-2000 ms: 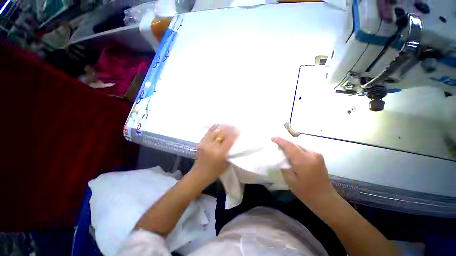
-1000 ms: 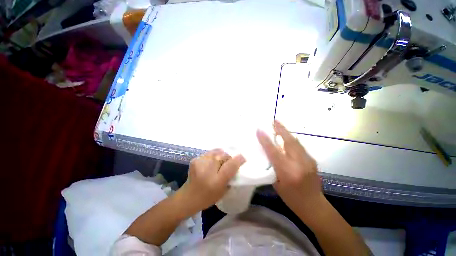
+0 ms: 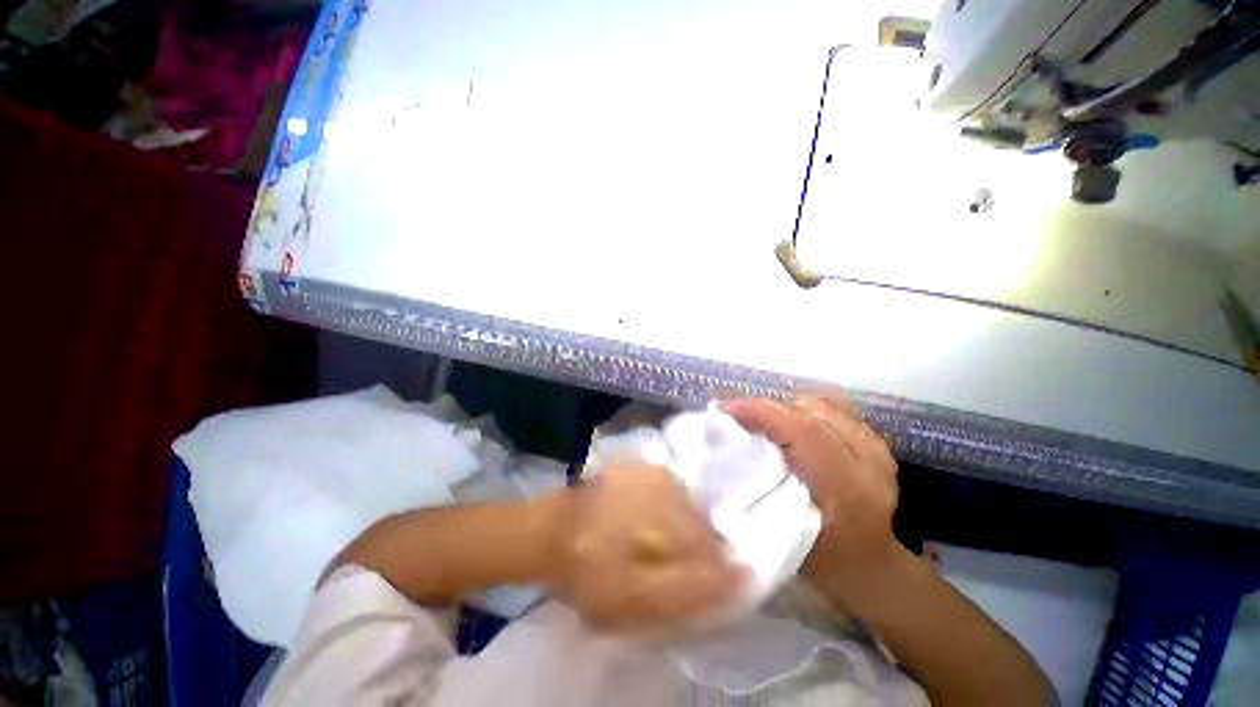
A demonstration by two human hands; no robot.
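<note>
A bunched white fabric piece (image 3: 735,477) is held between my two hands, over the lap and just below the table's near edge. My left hand (image 3: 643,553) is blurred, with a yellow ring, and grips the cloth's lower left side. My right hand (image 3: 836,477) holds the cloth's right side, beside the table edge. The hands and folds hide part of the piece. The sewing machine head (image 3: 1016,62) is at the upper right, its needle area lit by glare.
A pile of white cut pieces (image 3: 325,483) lies over a blue basket at lower left. Another blue basket (image 3: 1161,628) is at lower right. Measuring tape (image 3: 553,356) runs along the table edge. Snips (image 3: 1241,329) lie at the far right. Dark red cloth (image 3: 118,359) hangs at left.
Both hands have brought the fabric from over the table edge down to the lap, and it is now more bunched. The view has shifted, with the table and machine higher in the picture.
</note>
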